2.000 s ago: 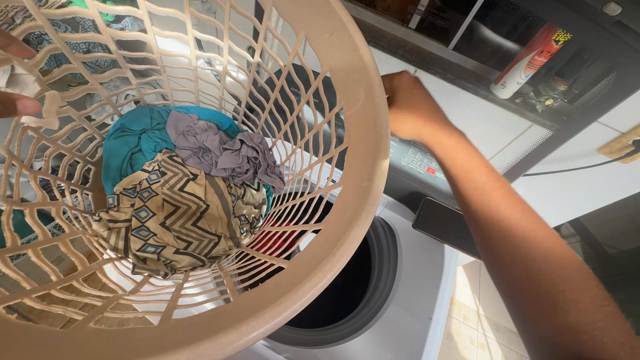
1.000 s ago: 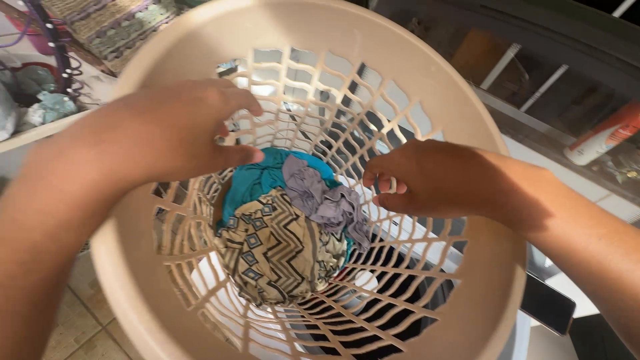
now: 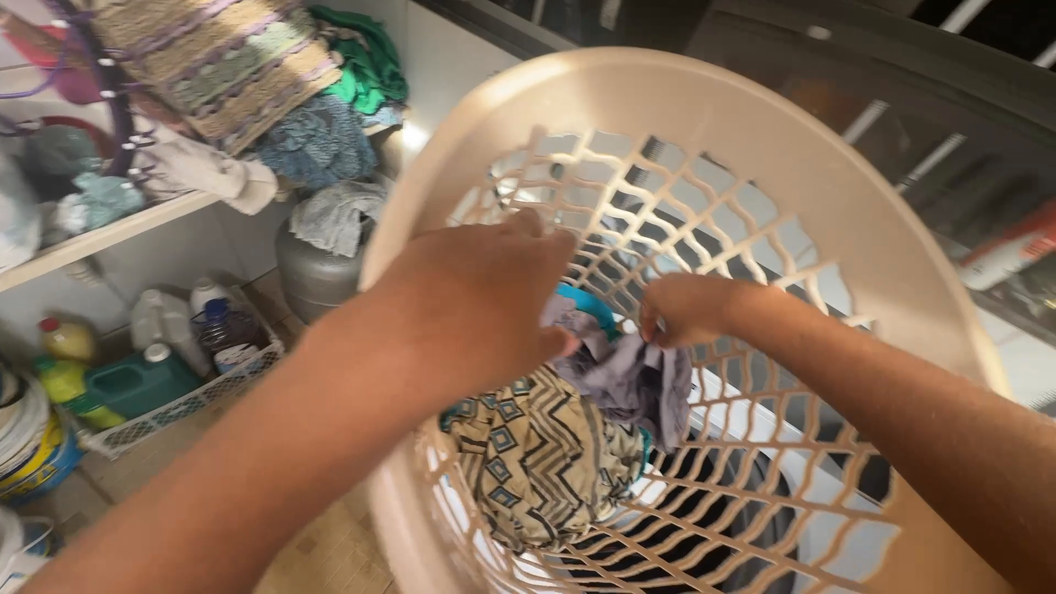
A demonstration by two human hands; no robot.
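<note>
Both hands reach into a beige plastic laundry basket (image 3: 701, 91) with lattice walls. My right hand (image 3: 681, 312) pinches a grey-purple cloth (image 3: 631, 379), which lies over the other clothes and hangs to the right. Above the clothes, at the left, is my left hand (image 3: 495, 289), fingers apart, nothing seen in it. A tan zigzag-patterned cloth (image 3: 540, 454) fills the basket's lower part, and a bit of teal cloth (image 3: 590, 305) shows behind the purple one. Below the lattice, the washing machine's dark round opening (image 3: 742, 503) is partly visible.
At left, a shelf (image 3: 107, 239) holds bags and cloths. Beneath it, a white plastic crate (image 3: 198, 396) holds bottles and jugs. A grey gas cylinder (image 3: 318, 272) with a rag on top stands beside the basket. A dark glass-fronted appliance (image 3: 825, 107) is behind, with a red-and-white can (image 3: 1015, 247).
My right hand, outside the basket at its rim two seconds ago, is now inside on the purple cloth. My left hand has come in over the clothes. The view has shifted left.
</note>
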